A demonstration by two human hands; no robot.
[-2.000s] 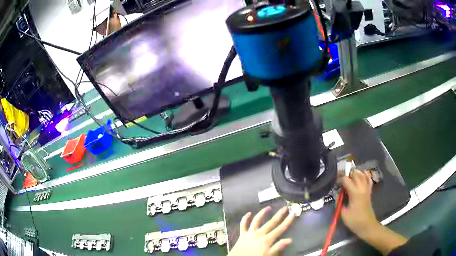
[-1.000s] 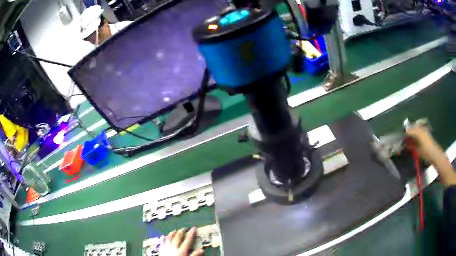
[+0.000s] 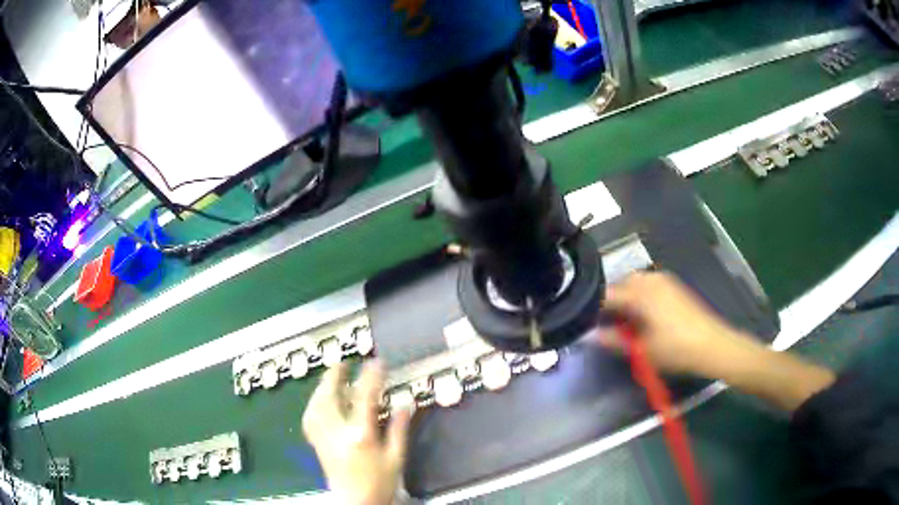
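A silver carrier strip (image 3: 471,383) with whitish rounded lobes lies on the black pad (image 3: 552,434), its right part beside the ring light (image 3: 532,340) of the microscope (image 3: 483,148). My left hand (image 3: 357,434) grips the strip's left end at the pad's left edge, fingers above and thumb below. My right hand (image 3: 675,321) is just right of the ring light, closed around the end of the red hose (image 3: 670,424); its tip is hidden by the fingers. A pale guide bar (image 3: 626,258) shows behind the ring light and right hand.
Carrier strips lie on the green bench at left (image 3: 301,360), lower left (image 3: 195,458) and right (image 3: 789,146). A white label (image 3: 593,203) is at the pad's far edge. Behind stand the monitor (image 3: 187,108), a red bin (image 3: 97,279), a blue bin (image 3: 138,258) and black cables.
My left hand has moved right with the lower bench strip, now on the pad. My right hand has come back from the far right, where a strip now lies. The view has shifted.
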